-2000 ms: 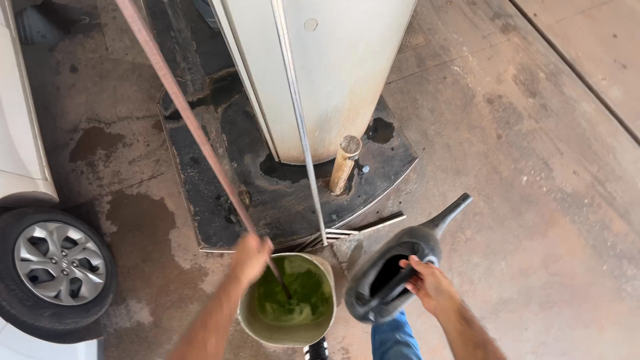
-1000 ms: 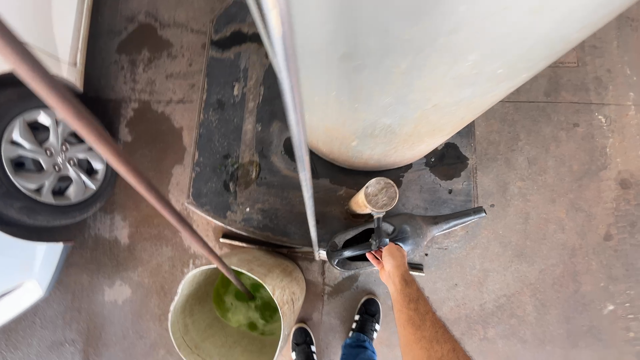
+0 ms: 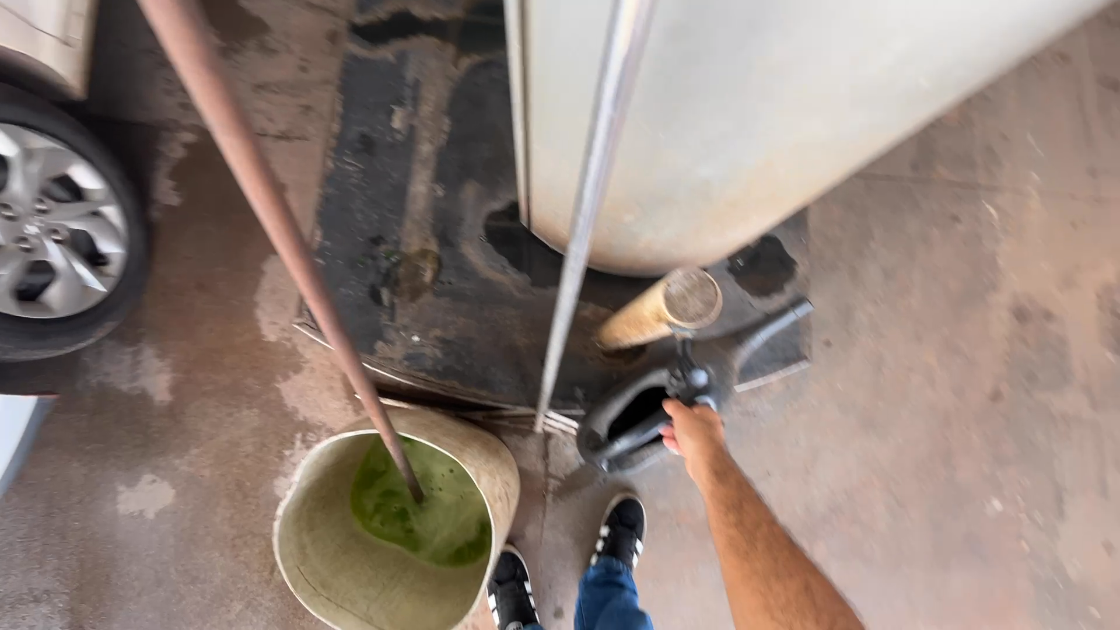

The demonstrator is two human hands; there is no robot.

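My right hand (image 3: 697, 435) grips the handle of a black plastic watering can (image 3: 612, 416), whose spout points to the upper right. A faucet (image 3: 691, 372) at the can overlaps it near my fingers, in front of a short pale round post (image 3: 669, 308). My left hand is out of view. At lower left stands a worn off-white bucket (image 3: 306, 525) with foamy green liquid (image 3: 429, 525) in it. A reddish-brown pole (image 3: 271, 206) leans with its lower end in that liquid. A thin metal pole (image 3: 584, 219) stands between the bucket and the can.
A large pale metal column (image 3: 744, 131) rises from a dark, stained base plate (image 3: 472, 289) with a raised edge. A car wheel (image 3: 61, 227) and white bodywork (image 3: 44, 35) are at the left. My feet in black sneakers (image 3: 623, 529) stand beside the bucket.
My left hand, on the reddish-brown pole two seconds ago, has left the view. My right hand has moved the watering can from beside the bucket to the pale post.
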